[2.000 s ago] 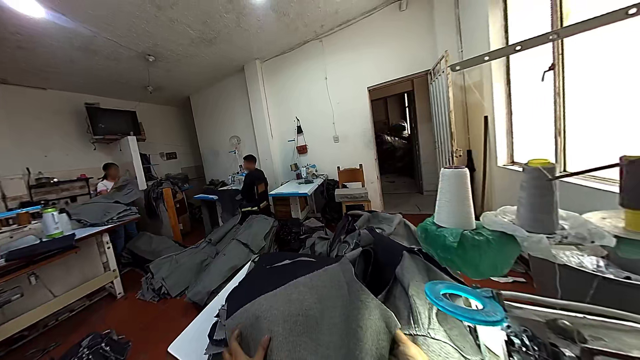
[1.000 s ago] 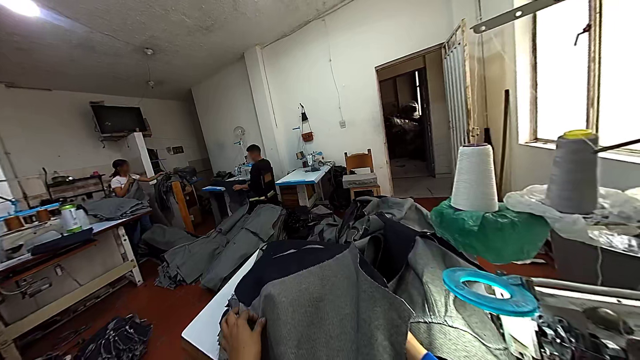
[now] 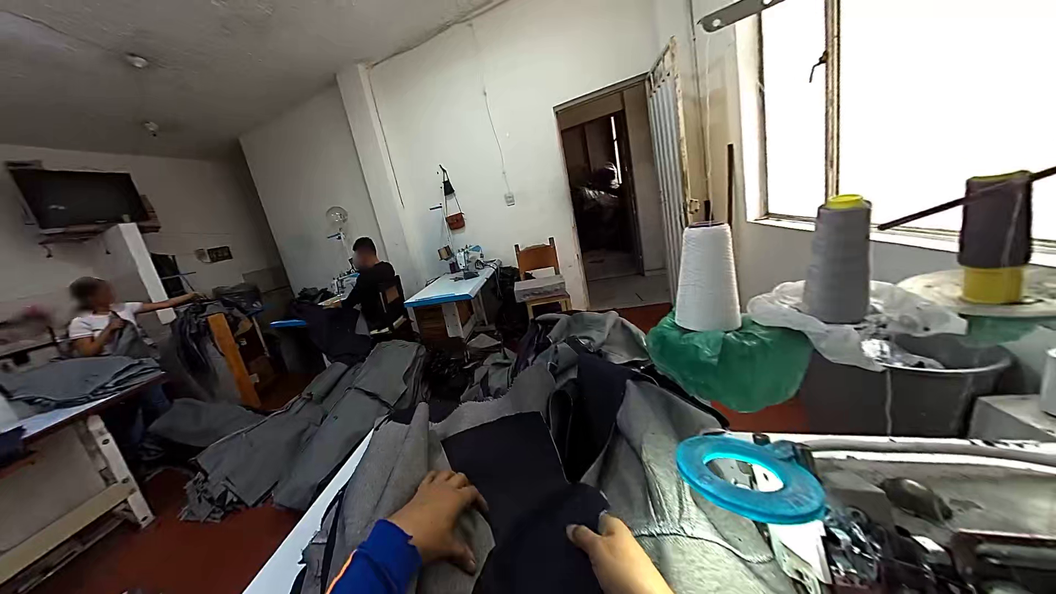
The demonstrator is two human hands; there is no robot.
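Observation:
My left hand (image 3: 443, 518), below a blue sleeve cuff, lies with spread fingers on grey fabric beside a dark navy fabric piece (image 3: 503, 462). At the lower centre my right hand (image 3: 615, 554) pinches the edge of a folded dark part of the cloth between thumb and fingers. More grey fabric (image 3: 660, 462) is heaped beyond and to the right of both hands, on a white table (image 3: 309, 528). A translucent blue ring (image 3: 749, 478) sits over the sewing machine (image 3: 916, 495) to the right.
Thread cones (image 3: 708, 276) stand at right on green and clear plastic bags, near a grey bin (image 3: 891, 388). Stacked grey cut fabric (image 3: 330, 429) lies at left. One person (image 3: 375, 285) sits at a far machine; another (image 3: 107, 322) stands at far left. A chair (image 3: 538, 264) stands near the doorway.
The large grey piece that lay in front of me has been shifted and folded, and dark fabric now shows between my hands. Both hands have come into fuller view over the cloth.

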